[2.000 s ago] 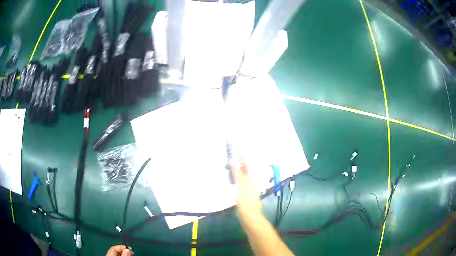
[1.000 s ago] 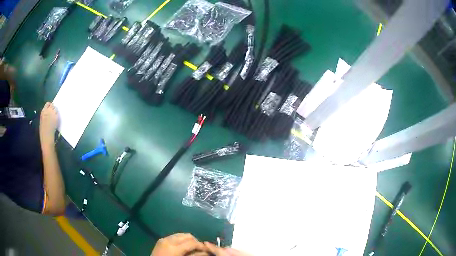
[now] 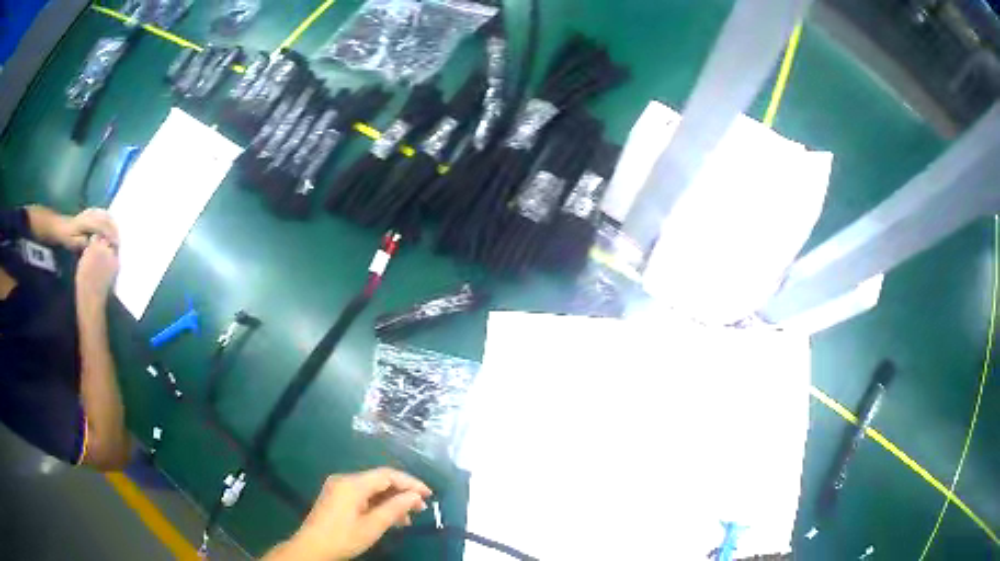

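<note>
My left hand point(image 3: 356, 513) is at the bottom centre, its fingers curled close together; whether they pinch anything is too blurred to tell. A small white tag point(image 3: 439, 514) is just right of the fingertips. My right hand is out of view. The black covered harness trunk point(image 3: 313, 367) runs down-left from red wire ends with a white label point(image 3: 379, 261) and passes toward my hand. A black cable point(image 3: 496, 545) curves right below the hand. White connectors point(image 3: 233, 489) lie on a lower-left branch. A blue tool point(image 3: 728, 539) lies at the white sheet's lower edge.
A large white sheet point(image 3: 636, 427) lies right of my hand, with a clear bag of small parts point(image 3: 411, 397) at its left. Banded black tubing bundles point(image 3: 472, 197) lie behind, beside grey stand legs point(image 3: 713, 121). Another blue tool point(image 3: 175, 328) lies left. A coworker's forearm point(image 3: 99, 362) reaches over the left edge.
My hands were together at the bottom edge; now the left is fully visible, further left and higher, and the right is gone. The view has shifted slightly. The coworker's hands have come together.
</note>
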